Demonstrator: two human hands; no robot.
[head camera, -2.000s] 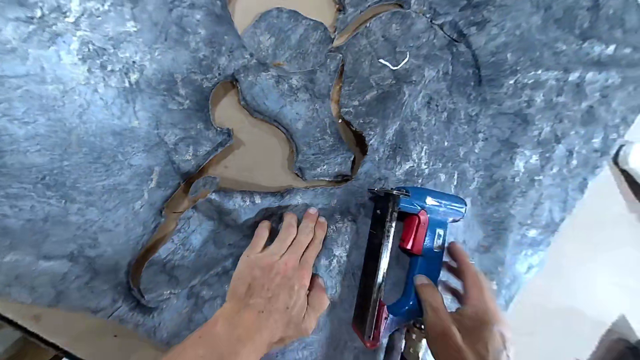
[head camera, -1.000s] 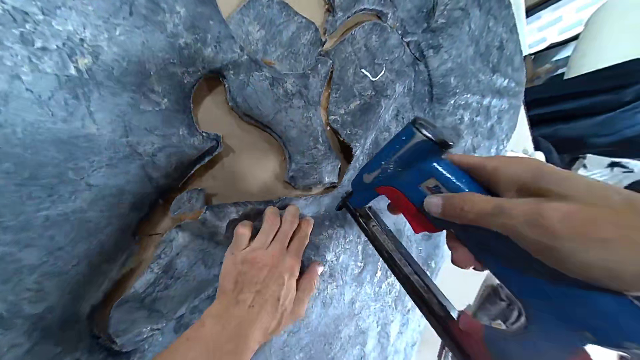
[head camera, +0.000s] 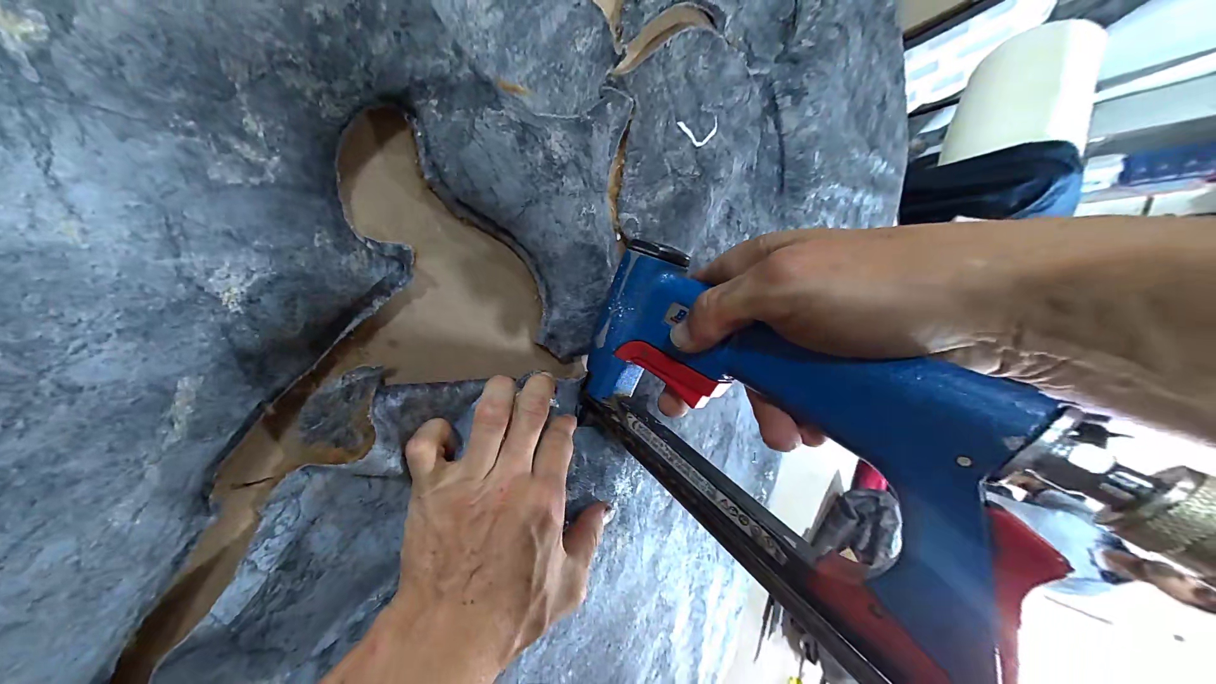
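Observation:
A blue pneumatic stapler (head camera: 817, 389) with a red trigger is gripped in my right hand (head camera: 807, 294). Its nose meets the mottled grey-blue sheet (head camera: 218, 237) at the lower right corner of a cut-out opening. Tan board (head camera: 446, 304) shows through that opening. My left hand (head camera: 484, 522) lies on the sheet just below the opening's lower edge, left of the stapler's nose, fingers slightly spread. The long black magazine (head camera: 722, 503) slants down to the right. Fingers of my right hand are partly hidden behind the tool.
A hose fitting (head camera: 1121, 484) joins the stapler's handle end at the right. Beyond the sheet's edge, a cream cylindrical object (head camera: 1026, 85) stands by dark cloth (head camera: 988, 180). A narrow curved gap (head camera: 665, 33) cuts the sheet at the top, with a small white mark (head camera: 698, 133) beneath.
The stapler, standing beside my right hand two seconds ago, is now held up with its nose at the opening's corner. My left hand remains below the opening. The view has come closer and tilted.

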